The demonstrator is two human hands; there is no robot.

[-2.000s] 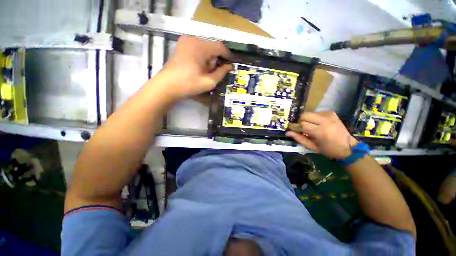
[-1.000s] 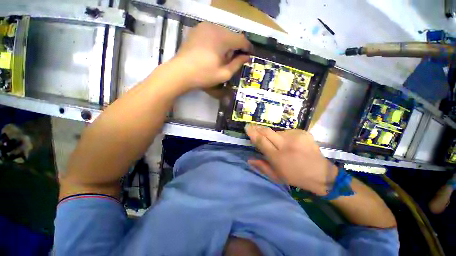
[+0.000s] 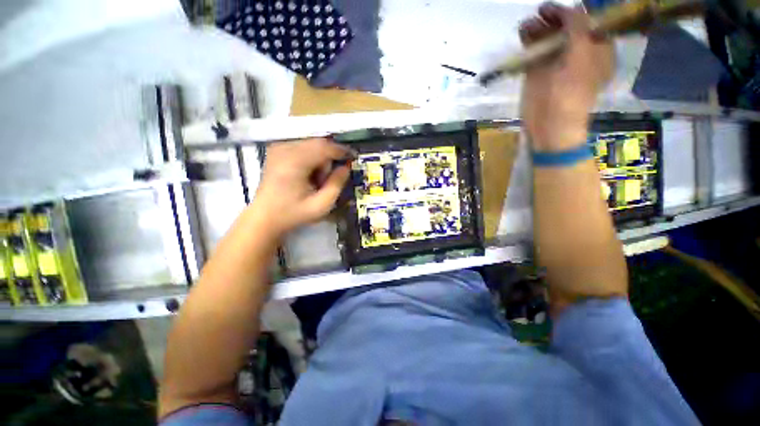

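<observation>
A circuit board (image 3: 408,196) with yellow edges sits inside a black square carrier fixture (image 3: 472,200) on the rail track. My left hand (image 3: 304,185) is at the fixture's upper left corner, fingers bent close together at its edge; whether they grip a clip there is hidden. My right hand (image 3: 567,62), blurred, is raised over the bench at the upper right, with its fingers around the brass-brown pneumatic screwdriver (image 3: 518,65). The tool's narrow tip points left, away from the board. A blue strap is on my right wrist.
A second filled fixture (image 3: 658,170) is on the track at right, partly behind my right forearm. Yellow-edged boards (image 3: 43,254) stand at far left. Cross rails (image 3: 179,220) span the track. Cardboard (image 3: 342,99), a dotted cloth (image 3: 292,35) and a thin dark rod (image 3: 458,70) lie beyond.
My right hand has moved from the fixture's lower edge up to the screwdriver and taken hold of it. My left hand remains at the upper left corner. The camera view has shifted.
</observation>
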